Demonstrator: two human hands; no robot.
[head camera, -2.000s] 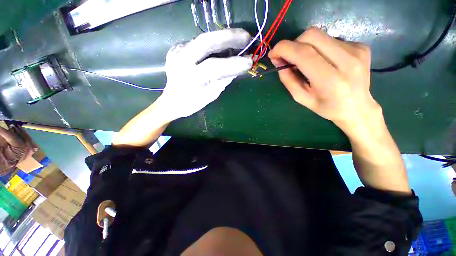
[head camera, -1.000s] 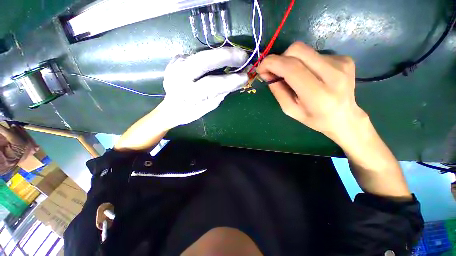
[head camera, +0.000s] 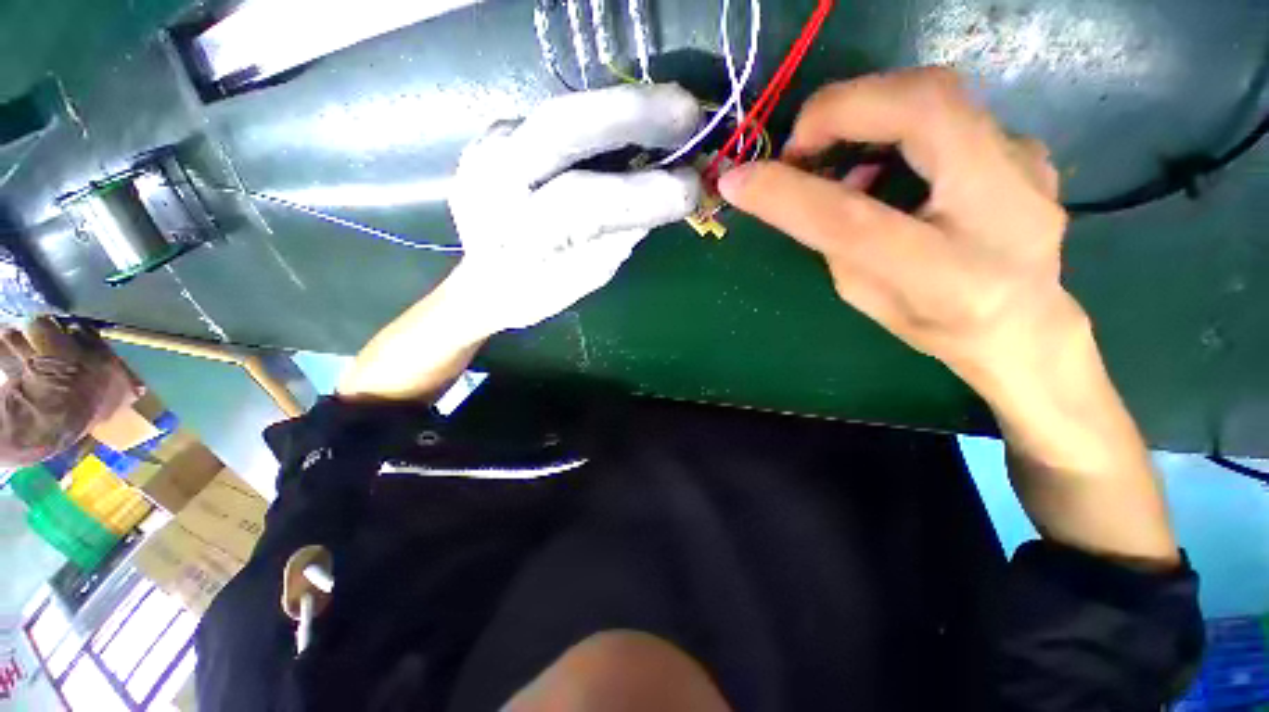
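Observation:
My left hand, in a white knit glove, pinches the wire ends and small brass-coloured terminals between thumb and finger. My bare right hand touches the same spot with a fingertip, its other fingers curled. Red wires and white wires run up from between the hands. The black cable leads off to the right from behind my right hand. Whether a circuit board is in the grip is hidden by my fingers.
A solder reel stands at the left, with a thin strand running to my glove. A long white tubular unit and several pale terminals lie at the top. A person's head and cartons are beyond the bench at lower left.
My right hand has shifted slightly right and its fingers have spread from the pinch around the black cable. My left hand stays at the wires. The view has moved slightly.

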